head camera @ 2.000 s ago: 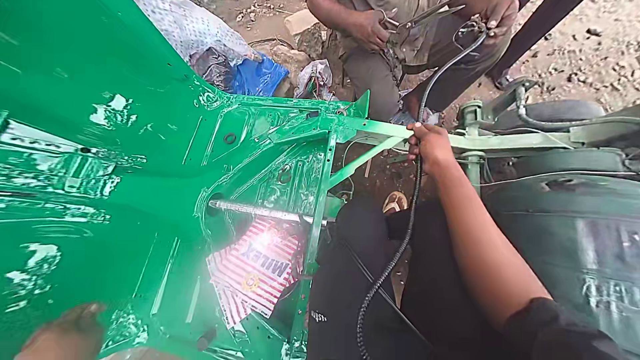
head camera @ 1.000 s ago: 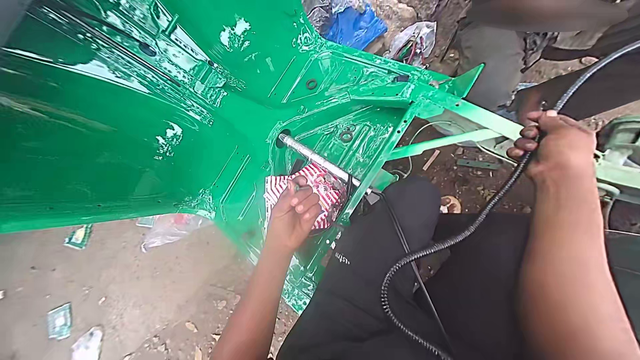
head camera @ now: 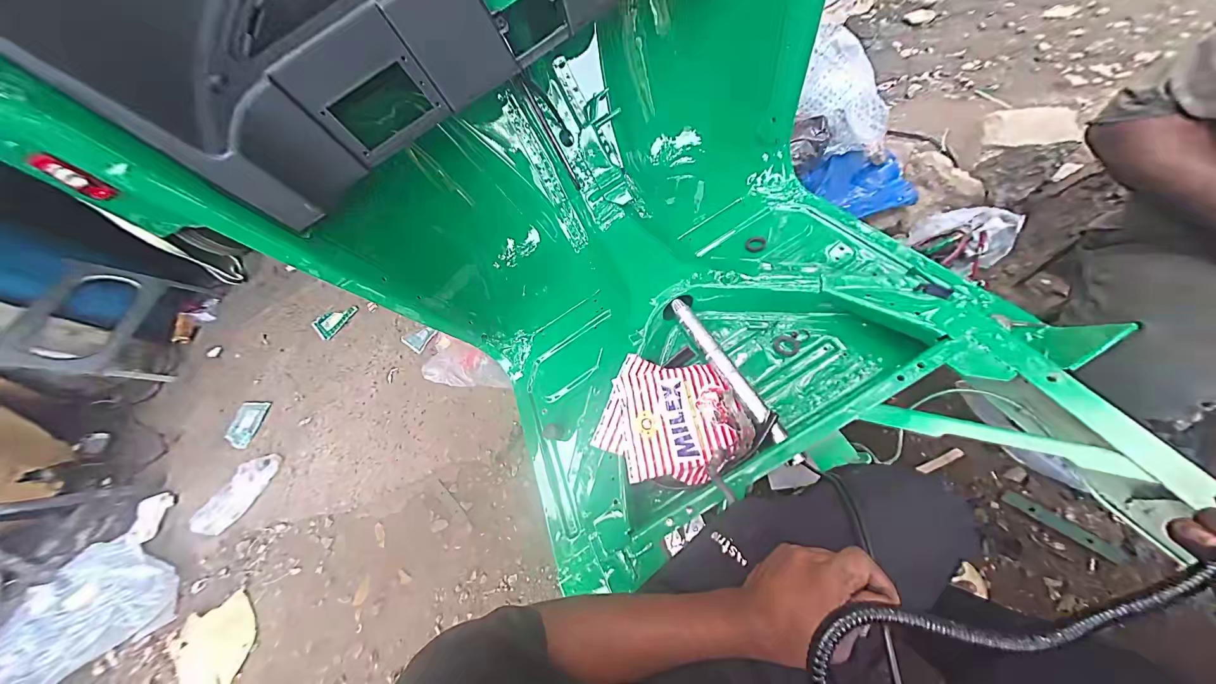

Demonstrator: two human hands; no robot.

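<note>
My left hand [head camera: 817, 594] is closed around a black corrugated cable sleeve [head camera: 1007, 635] at the lower middle, over my dark trousers. The sleeve curves right to my right hand [head camera: 1199, 532], of which only fingers show at the right edge, by the light green frame bar; its grip is mostly cut off. A thinner black cable [head camera: 860, 522] passes beside my left hand. Ahead is a green painted vehicle body [head camera: 589, 285]. In its floor, a silver metal tube [head camera: 722, 366] comes out of a round hole, next to a red-and-white striped bag [head camera: 670, 423].
A person's knee and arm [head camera: 1140, 228] are at the right. A blue plastic bag [head camera: 860, 180] and a white sack [head camera: 841, 90] lie beyond the body. Plastic litter [head camera: 237, 494] is scattered on the dirt ground at left. A green frame brace [head camera: 1007, 439] crosses at right.
My left hand has moved from over the striped bag to the sleeve and closed on it. The view has swung left, leaving my right hand at the edge.
</note>
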